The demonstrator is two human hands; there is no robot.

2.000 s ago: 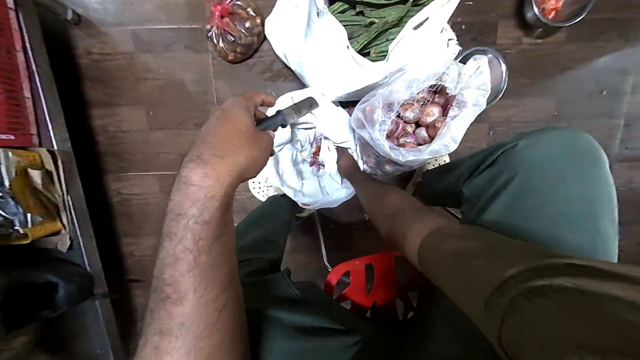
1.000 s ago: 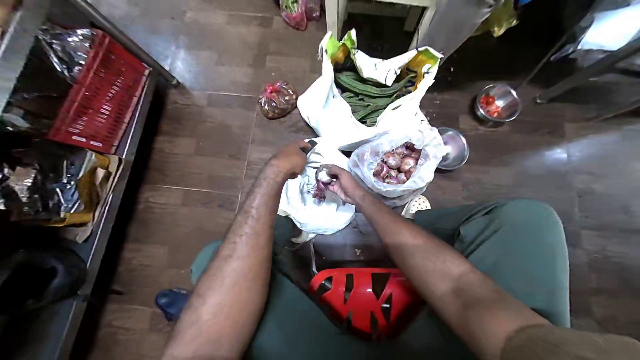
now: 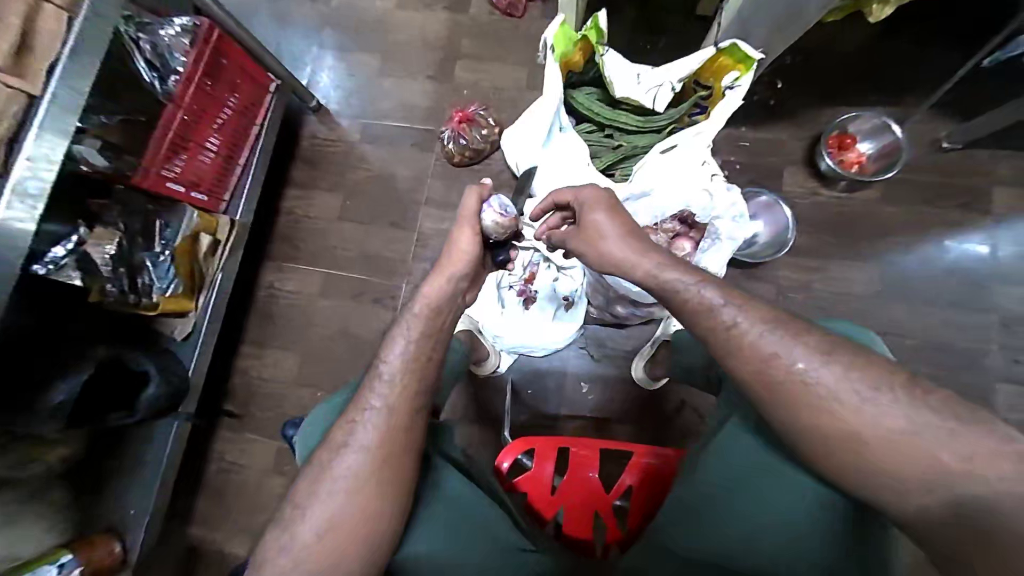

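Note:
My left hand [image 3: 468, 244] holds a partly peeled onion [image 3: 500, 218] together with a knife, whose blade [image 3: 524, 189] points up and away behind the onion. To the right, my right hand [image 3: 588, 224] hovers with its fingers loosely bent; nothing shows between them. Below the hands lies a white plastic bag [image 3: 532, 324] with onion skins [image 3: 528, 292] on it. Onions [image 3: 682, 240] fill a thin plastic bag, partly hidden by my right wrist. Behind them, a white bag [image 3: 532, 140] stands open around long green ridged vegetables [image 3: 620, 120].
A tied bag of brown items [image 3: 470, 138] sits on the floor. At right are a metal bowl [image 3: 772, 226] and a steel bowl [image 3: 896, 152] with red pieces. A shelf with a red crate [image 3: 204, 120] runs along the left. Red perforated plastic [image 3: 588, 488] is between my legs.
My right hand, at the onion one second ago, is now apart from it. The onion now sits upright in my left hand with the knife. The view has shifted.

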